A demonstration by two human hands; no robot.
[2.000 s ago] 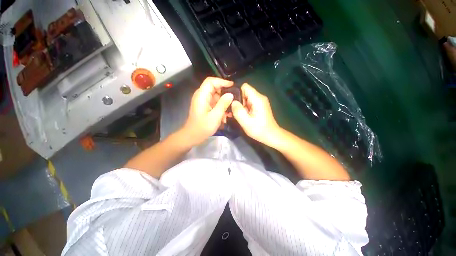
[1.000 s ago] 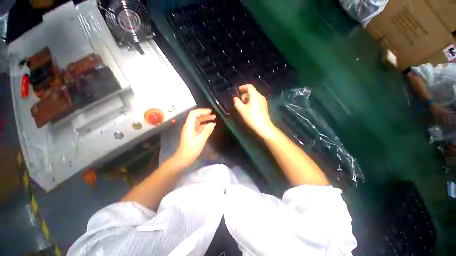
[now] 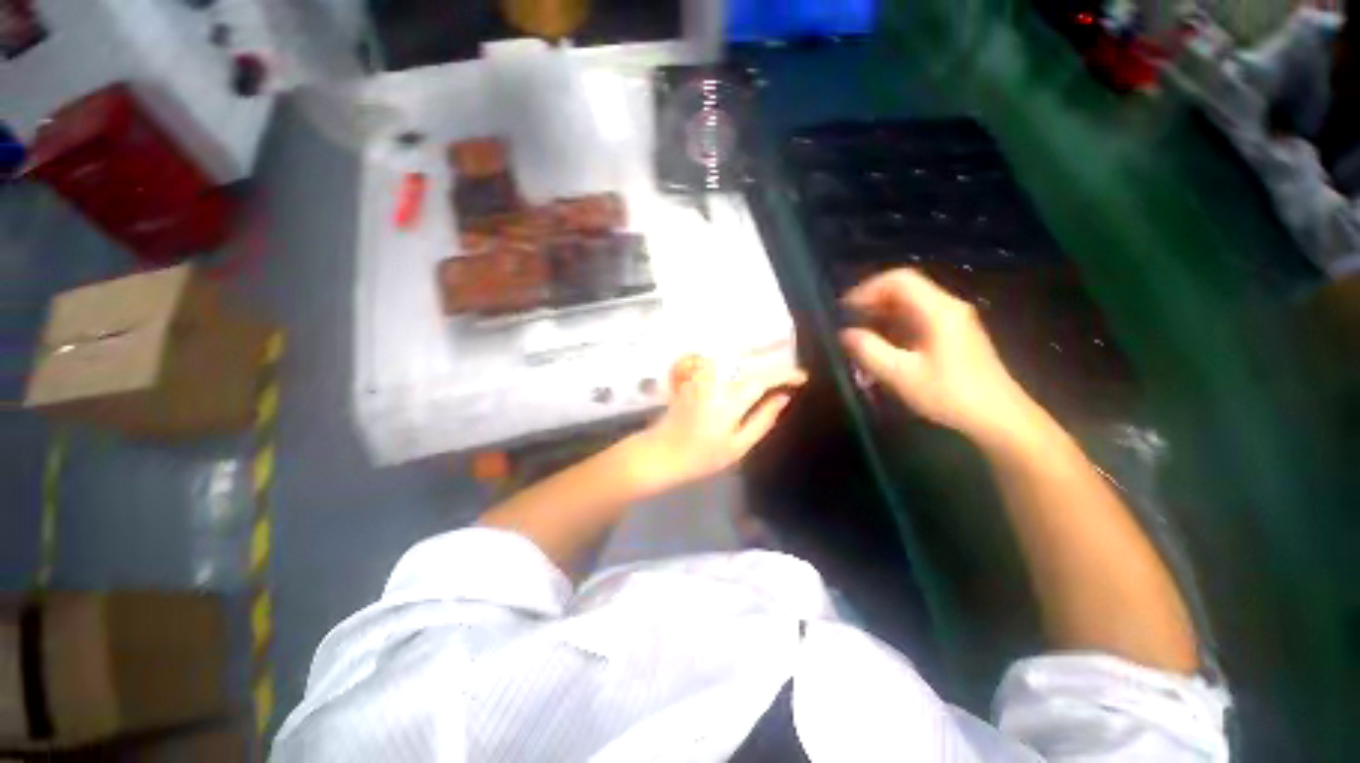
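My right hand is at the near left edge of the black blister tray, with a small dark housing between thumb and fingertips; the part is blurred. My left hand is at the front right corner of the white press machine, fingers slightly apart, with nothing seen in it. It covers the area of the orange-red knob. The fixture of reddish-brown blocks with a dark block stands on the machine bed.
A cooling fan sits at the bed's back right corner. A small red object lies left of the fixture. Clear film lies on the green bench at right. Cardboard boxes and a red container stand at left.
The view has swung left, showing more machine and floor. My left hand has moved onto the machine's front right corner. My right hand has moved to the tray's left edge with a dark part.
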